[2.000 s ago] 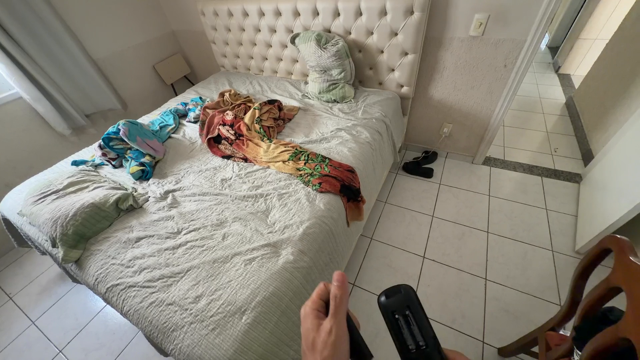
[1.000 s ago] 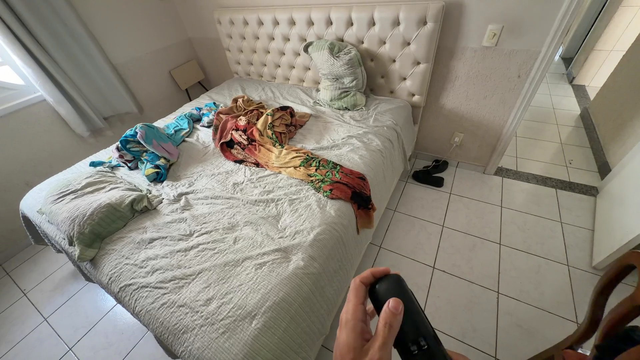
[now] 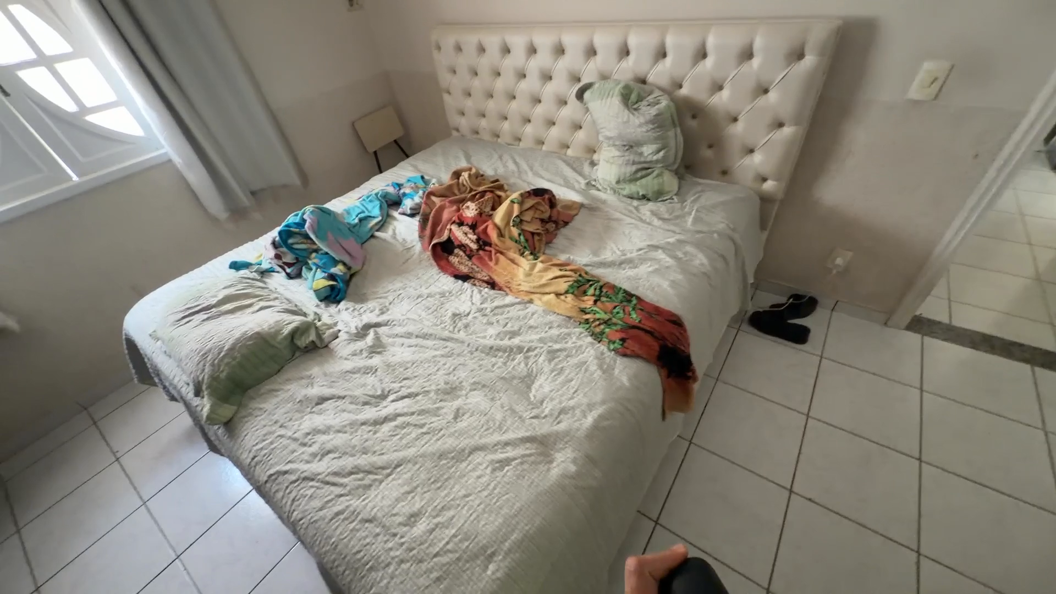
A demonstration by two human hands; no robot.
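Note:
At the bottom edge, only a small part of my left hand [image 3: 650,571] shows, its bent fingers against the rounded end of a black remote control [image 3: 693,577]. The rest of the remote is cut off by the frame, and my right hand is out of view. Beyond them is a bed with a rumpled pale cover [image 3: 462,429]. A red and yellow patterned blanket [image 3: 528,272] lies bunched and trailing over the bed's right side. A crumpled blue patterned cloth [image 3: 326,243] lies left of it. One green striped pillow [image 3: 235,338] lies at the near left; another [image 3: 635,140] leans on the headboard.
The tufted headboard [image 3: 627,58] stands against the wall. Black footwear [image 3: 784,318] sits on the tiled floor [image 3: 858,470] right of the bed, near a doorway [image 3: 982,206]. A curtain [image 3: 198,99] hangs by the window at left, and a small stand [image 3: 379,130] is in the corner.
My left hand first came over the remote, whose batteries showed in the earliest frame. Hand and remote are now mostly below the frame, and my right fingers are out of view. The view has shifted.

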